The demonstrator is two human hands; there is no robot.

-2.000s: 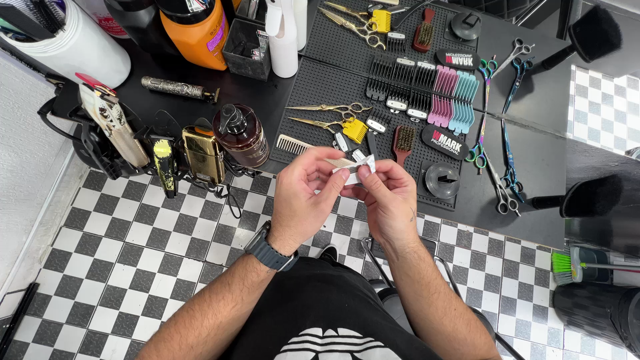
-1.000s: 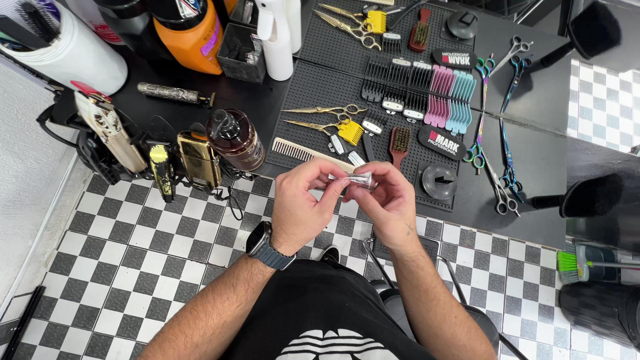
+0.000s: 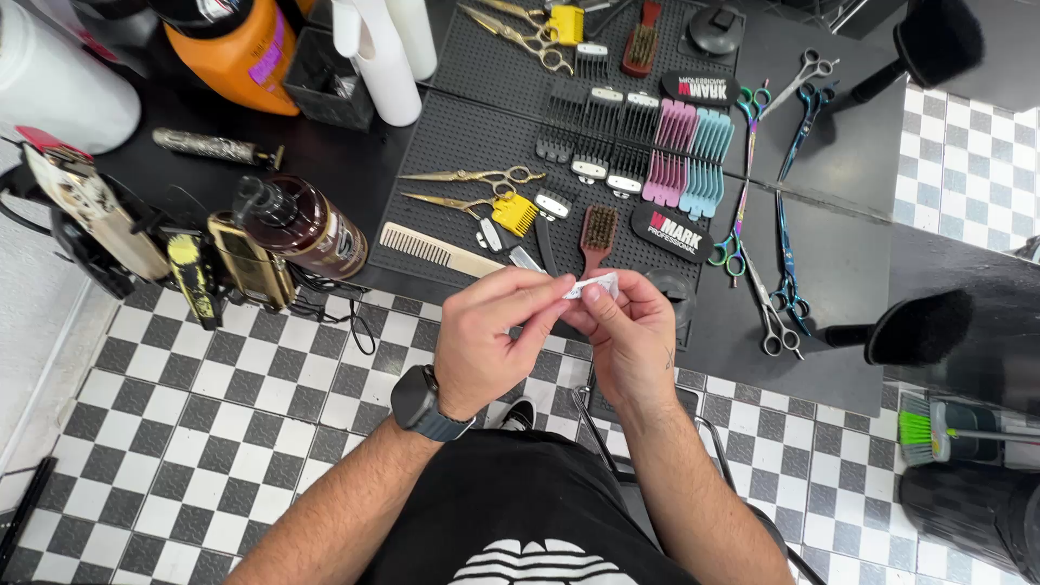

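Observation:
A small white paper wrapper with faint print is pinched between my two hands, in front of the black mat's near edge. My left hand grips its left end with thumb and fingertips. My right hand holds the right end, the thumb lying over it. Whatever the paper may cover is hidden. Just beyond my fingers lie an open straight razor, a red-handled brush and a cream comb. A yellow clipper guard and gold scissors rest farther up the mat.
Clippers and a brown pump bottle stand at the counter's left. Pink guards, blue guards and several scissors lie to the right, near a black neck brush. A chair stands below. A mirror doubles some tools.
Both hands have stayed together in front of the mat while their fingers shifted on the small paper. The comb's near end, partly covered by my left hand two seconds ago, shows more now.

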